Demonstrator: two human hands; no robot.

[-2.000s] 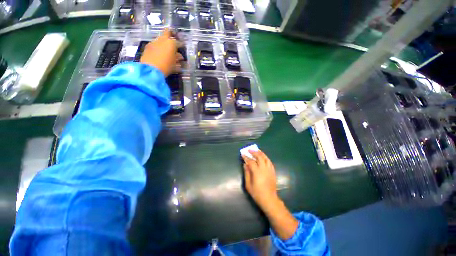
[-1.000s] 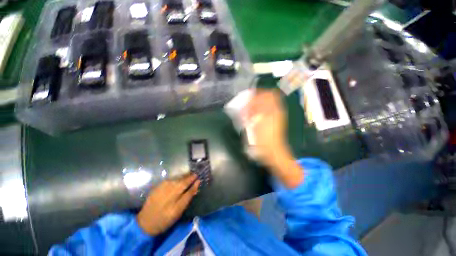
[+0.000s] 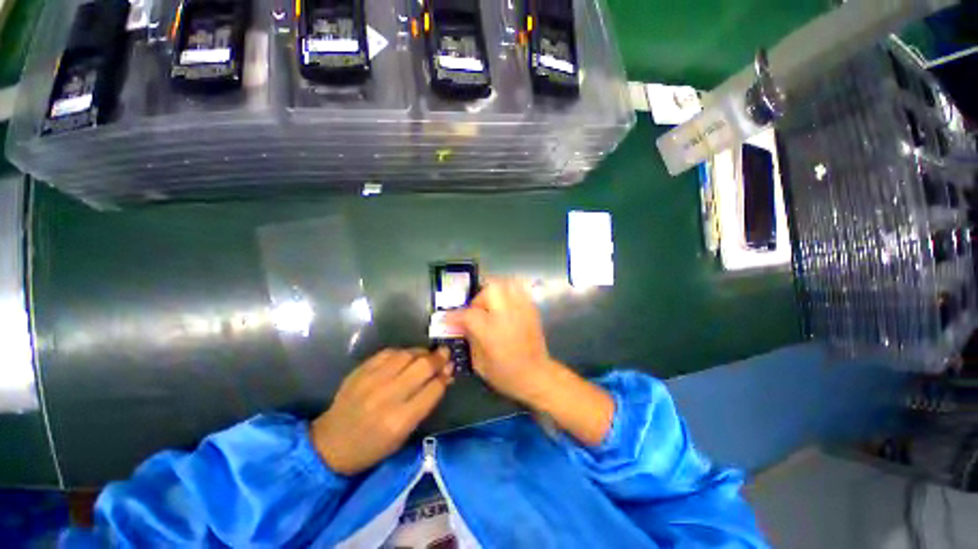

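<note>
A small black keypad phone (image 3: 455, 281) lies face up on the dark green mat in front of me, its screen facing up. My left hand (image 3: 391, 402) holds the phone's lower end at the keys with its fingertips. My right hand (image 3: 502, 335) pinches a small whitish piece (image 3: 441, 326) over the phone, just below the screen. I cannot tell if it is film or cloth. The right fingers hide part of the phone. A white card-like sheet (image 3: 591, 249) lies flat to the right of the phone.
Stacked clear trays (image 3: 354, 145) with black phones stand at the front. A clear plastic sheet (image 3: 311, 279) lies left of the phone. A touchscreen smartphone (image 3: 758, 198) on a white box, a translucent lettered item (image 3: 706, 134) by the post and wrapped trays (image 3: 869, 236) are at the right.
My right hand has moved left and down from the blurred white pieces' earlier place onto the phone. The white sheet now lies on the mat. The view has shifted.
</note>
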